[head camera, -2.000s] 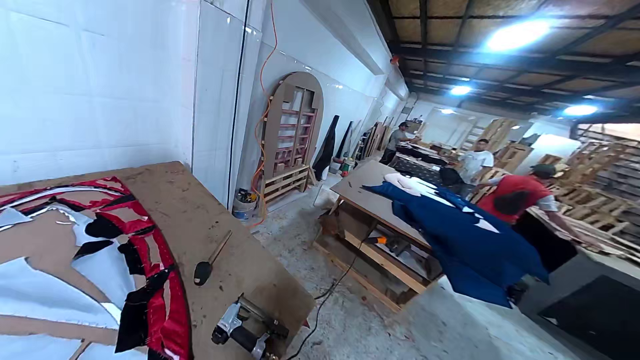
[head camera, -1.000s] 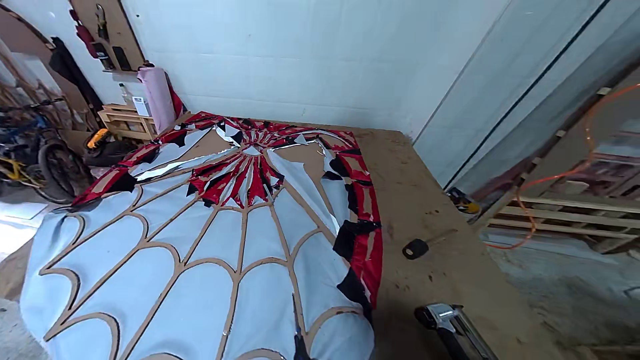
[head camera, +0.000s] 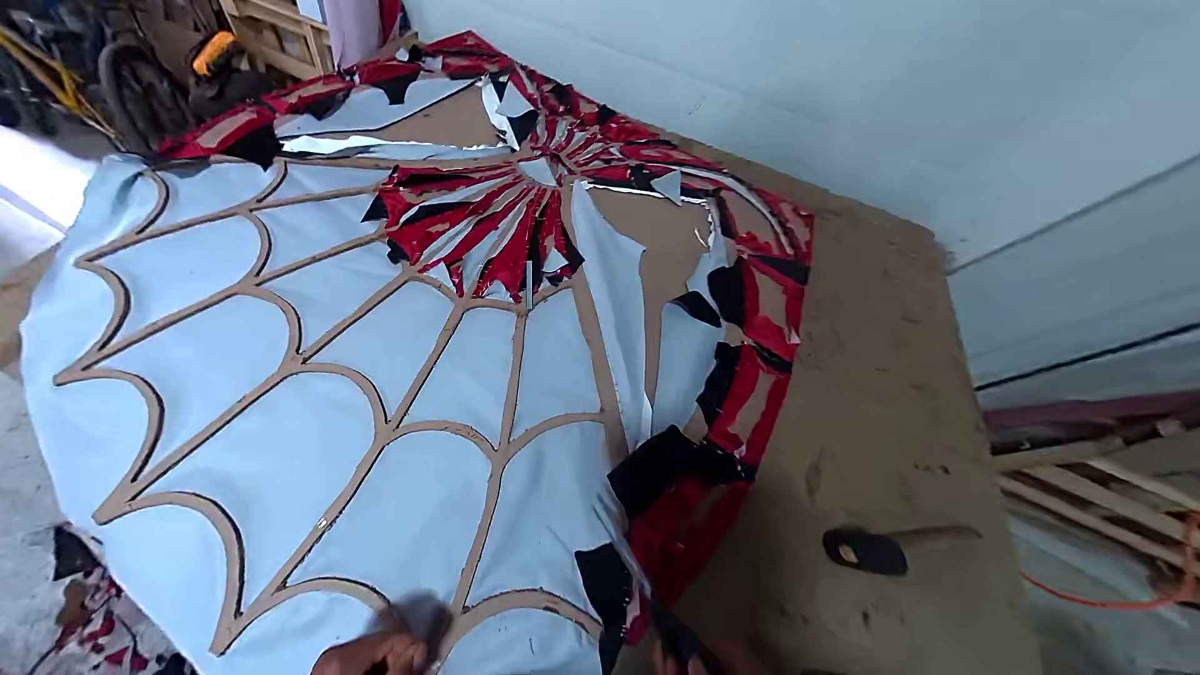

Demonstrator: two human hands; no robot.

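A large board (head camera: 614,422) on the table is covered with light blue fabric (head camera: 450,525), cut into a web pattern by tan strips. Red fabric (head camera: 506,225) and black scraps lie in its fan-shaped centre and along its curved border. At the bottom edge my left hand (head camera: 375,652) has bent fingers over the blue fabric beside a blurred dark patch; what it grips is unclear. My right hand (head camera: 708,658), partly cut off, is around the dark handle of a bladed tool (head camera: 677,636), apparently scissors. Its long blade points up and left along the black and red border.
A tool with a black head (head camera: 864,551) and thin handle lies on the brown table (head camera: 872,375) at the right. The white wall (head camera: 797,84) rises behind. Wooden slats (head camera: 1097,506) and an orange cord (head camera: 1097,605) are at far right. A bicycle (head camera: 141,94) stands at upper left.
Both hands have come into view at the bottom edge, the right one with a bladed tool. The view has swung down onto the board, and the pneumatic staple gun has left it.
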